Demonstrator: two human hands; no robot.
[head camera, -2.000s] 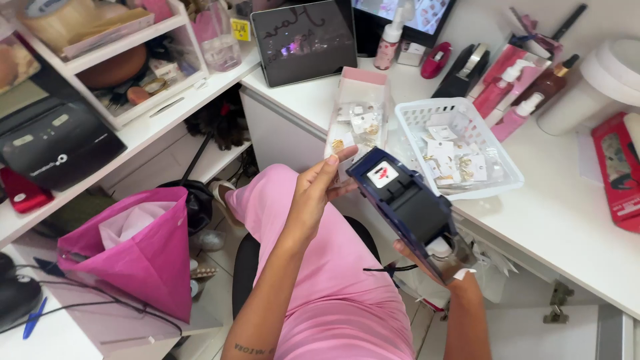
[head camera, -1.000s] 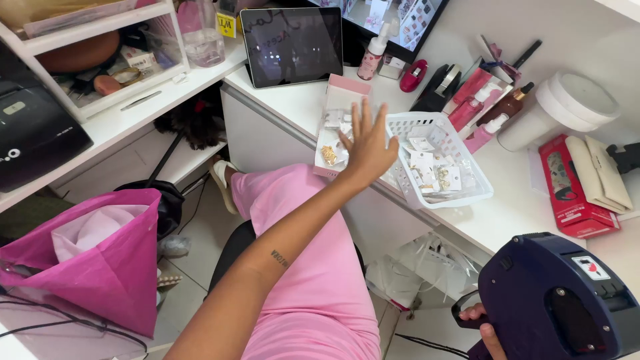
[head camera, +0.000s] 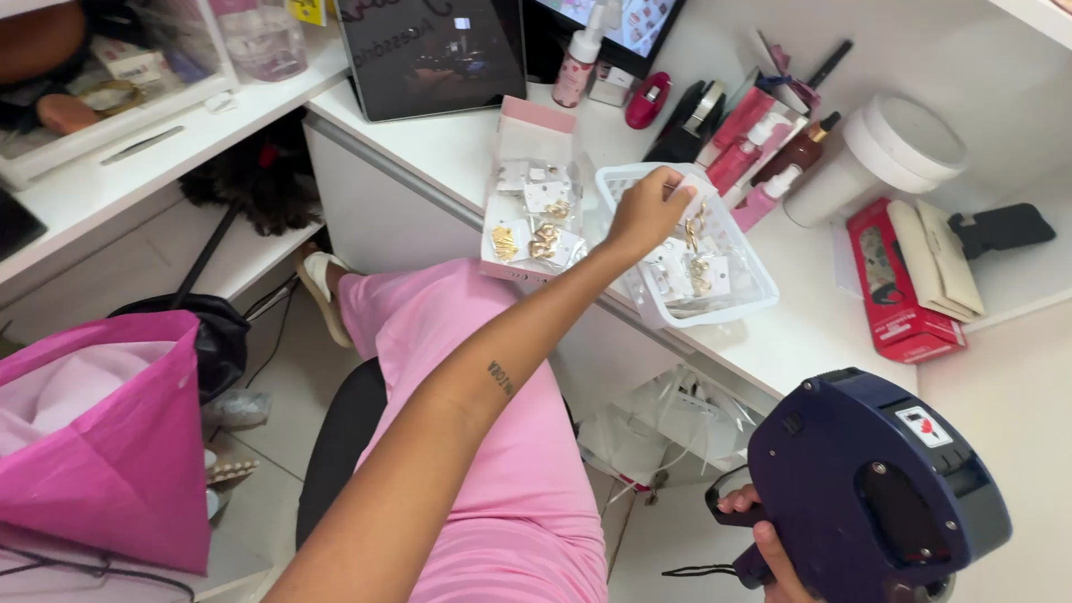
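My left hand (head camera: 651, 211) is over the white plastic basket (head camera: 760, 289), its fingers pinching a white jewelry card (head camera: 693, 189) with gold-coloured pieces dangling from it. More carded jewelry in clear bags (head camera: 670, 272) lies in the basket below. Left of the basket, a pink box (head camera: 536, 117) holds bagged jewelry (head camera: 546, 197) and a card with small gold pieces. At the lower right my right hand (head camera: 775, 544) grips the handle of a dark blue handheld label gun (head camera: 863, 469), which has a wrist cord and hides part of that hand.
Behind the basket stand pump bottles (head camera: 578, 63), a pink stapler-like object (head camera: 648, 100) and a white lidded container (head camera: 888, 151). A tablet (head camera: 435, 50) leans near a monitor. A red box (head camera: 900, 293) bears a cream wallet (head camera: 936, 260). A magenta bag (head camera: 117, 469) is at the lower left.
My left hand has moved from above the pink box into the basket area and taken hold of a card. Two seconds ago the label gun was above my lap; it is now at the lower right.
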